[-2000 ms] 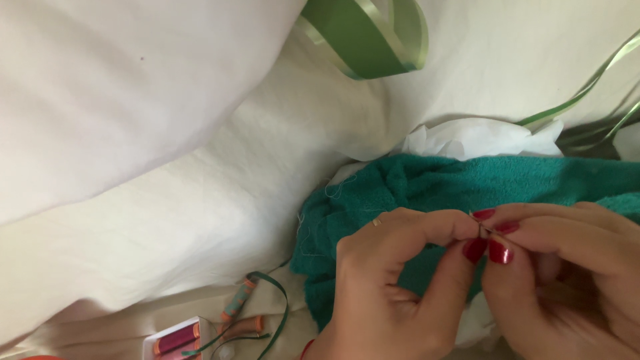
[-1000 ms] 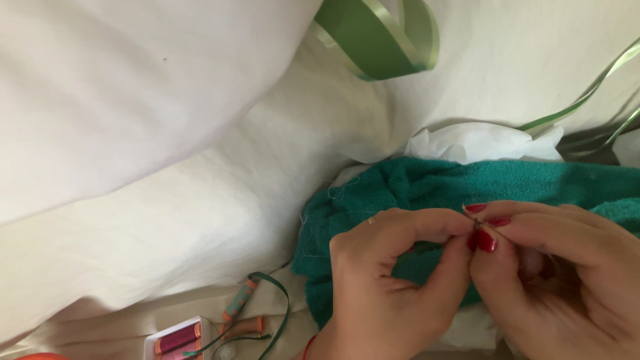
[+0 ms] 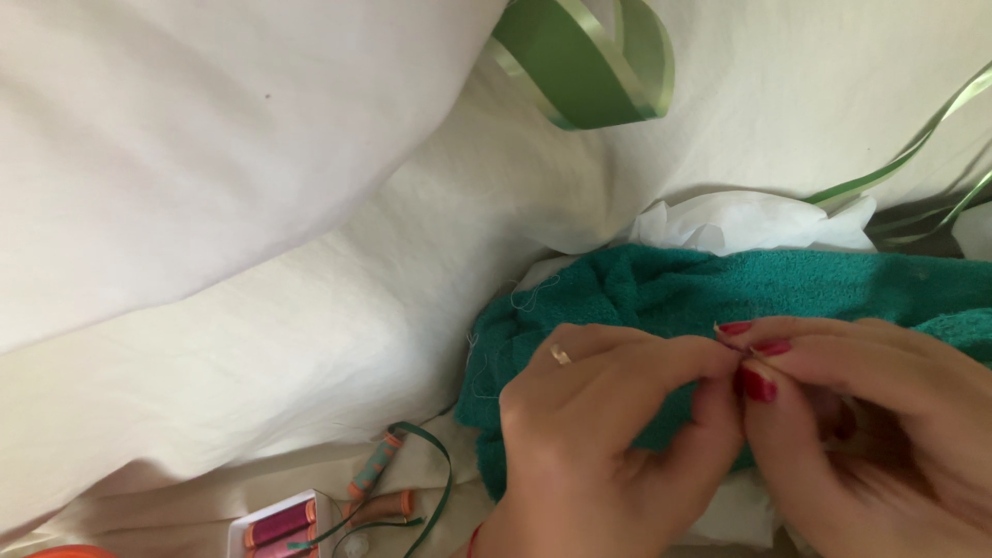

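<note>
My left hand (image 3: 612,418), with a ring on one finger, and my right hand (image 3: 868,418) meet fingertip to fingertip at the right of the view. Between the pinched fingertips is something very small and dark, mostly hidden; what it is cannot be told. Both hands are over a teal terry towel (image 3: 659,287). Loose pale thread (image 3: 535,293) lies on the towel's left part. Red nail polish shows on the fingertips.
White fabric (image 3: 271,310) spreads over the left and back. A wide green ribbon (image 3: 581,70) curls at the top; a narrow green ribbon (image 3: 899,167) trails at right. White tissue (image 3: 759,221) lies behind the towel. Thread spools (image 3: 376,465) and a white box of spools (image 3: 314,511) are at lower left.
The fingertips of both hands have shifted slightly and closed more tightly together, and the small dark thing between them shows less than two seconds ago.
</note>
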